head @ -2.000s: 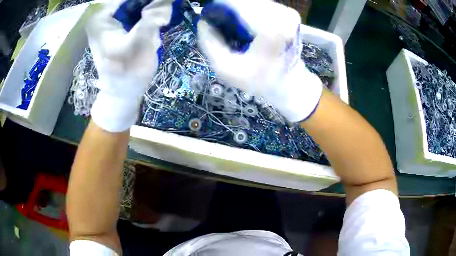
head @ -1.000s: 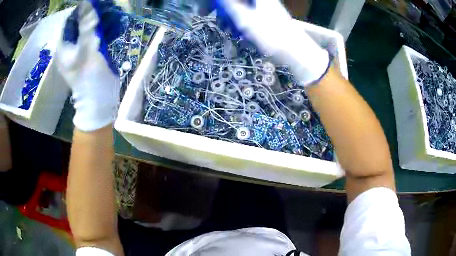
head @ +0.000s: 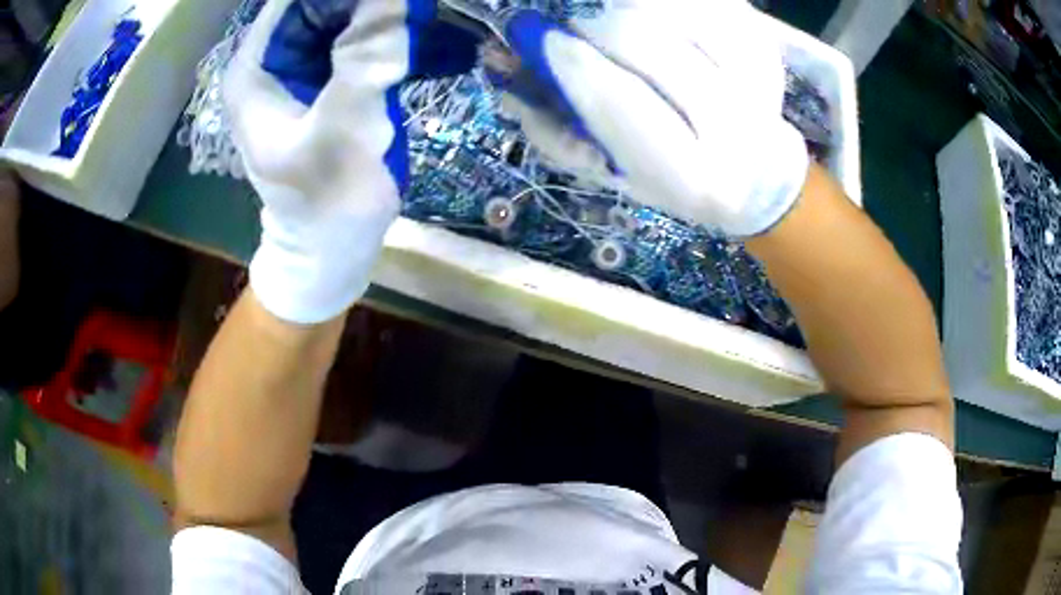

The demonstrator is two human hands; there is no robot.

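My left hand [head: 326, 140], in a white glove with blue palm and fingers, is over the left part of the large white foam bin [head: 582, 305], fingers curled. My right hand [head: 681, 122], in a matching glove, is over the middle of the bin, its blurred fingertips close to my left fingers. Something thin and greyish shows between the fingertips, but I cannot tell what either hand grips. Below them the bin is full of blue wired circuit boards [head: 448, 163] with thin leads and round discs [head: 500, 212], partly hidden by both hands.
A narrow white bin [head: 116, 163] with small blue parts [head: 99, 87] is at upper left. Pale leads [head: 215, 128] lie between it and the main bin. A side foam bin [head: 972, 256] of wired boards is at right. A red stool or crate [head: 122, 331] is on the floor at left.
Both hands were apart a second ago; my left hand has moved right from the left side, and both now meet over the bin. The view has shifted, with the bin slightly further right.
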